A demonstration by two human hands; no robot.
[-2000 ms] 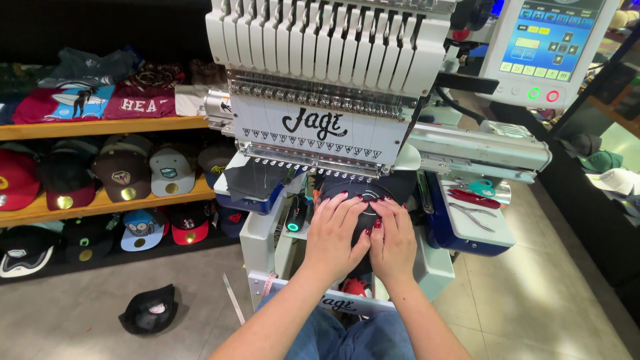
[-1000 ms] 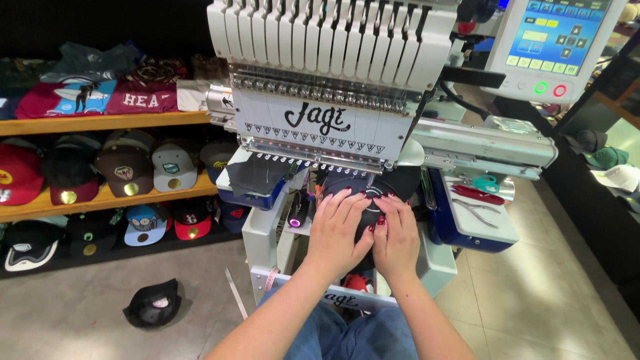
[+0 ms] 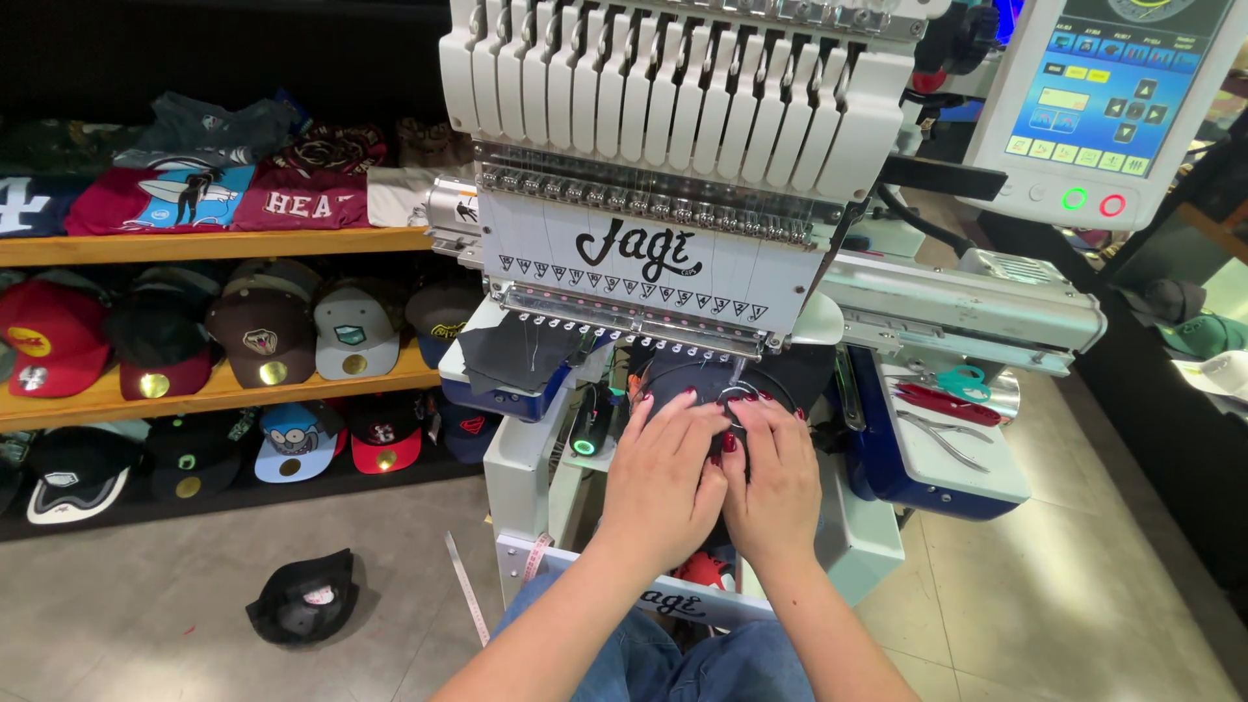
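A multi-needle embroidery machine [image 3: 648,258] stands in front of me, its row of needles above dark fabric [image 3: 673,370] that appears held in a round hoop. My left hand [image 3: 668,478] lies palm down on the dark fabric, fingers spread a little toward the needles. Beside it my right hand [image 3: 772,473] presses on the same fabric, fingertips near a pale curved line and just below the presser foot [image 3: 738,370]. The thumbs are close together. Both hands cover much of the fabric, and neither grasps anything that I can see.
Teal-handled scissors [image 3: 963,382], a red tool [image 3: 946,404] and metal nippers [image 3: 944,439] lie on the right side table. Dark fabric scraps [image 3: 517,356] rest on the left one. A control panel [image 3: 1102,107] is at upper right, capped shelves [image 3: 195,395] at left, a black cap [image 3: 304,597] on the floor.
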